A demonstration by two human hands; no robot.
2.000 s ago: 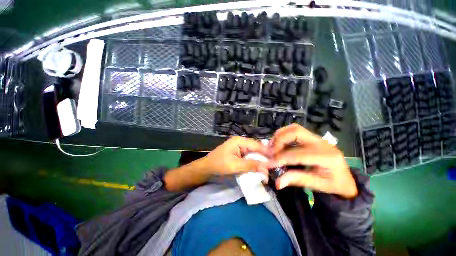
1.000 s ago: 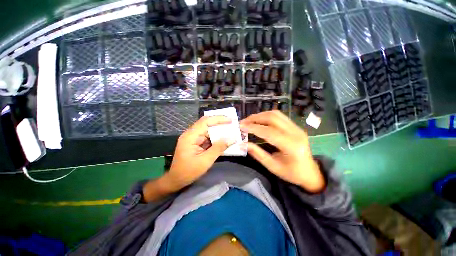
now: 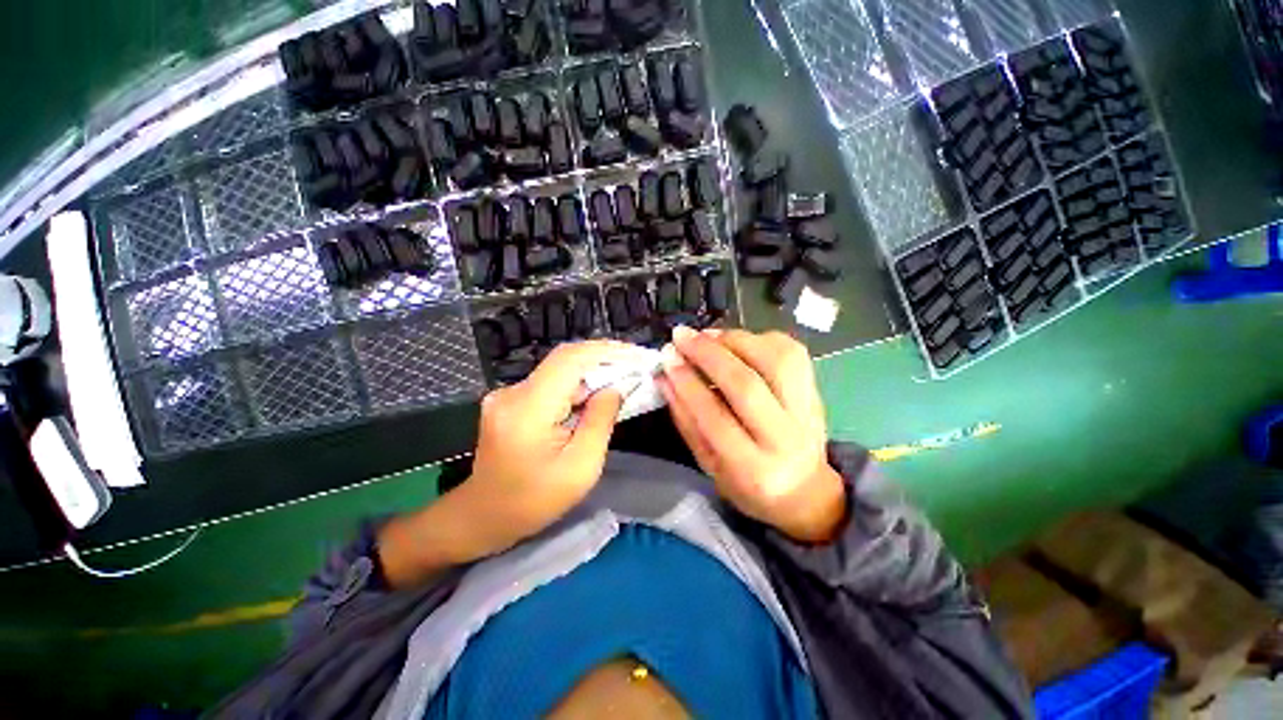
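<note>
A crumpled white sheet (image 3: pixel 629 377) is held between my hands in front of my body, at the near tray's front edge. My left hand (image 3: pixel 542 429) grips its left part between thumb and fingers. My right hand (image 3: pixel 746 422) has its fingertips at the sheet's right end; whether a black part is inside the fingers is hidden. The near clear tray (image 3: pixel 289 387) has black parts (image 3: pixel 514 232) standing in its middle and right pockets, with textured empty pockets at left. A loose pile of black parts (image 3: pixel 767 232) lies right of it.
A right-hand clear tray (image 3: pixel 901 176) holds neat rows of black parts. A small white square (image 3: pixel 816 310) lies near the pile. At left are a long white strip (image 3: pixel 92 352), a white roll (image 3: pixel 20 317) and a white device (image 3: pixel 71 471) with a cable. Blue plastic (image 3: pixel 1105 685) is at lower right.
The view has shifted and tilted, so the trays sit further left. The sheet was spread flat and is now folded or crumpled between my fingers. My right fingers have closed in on it.
</note>
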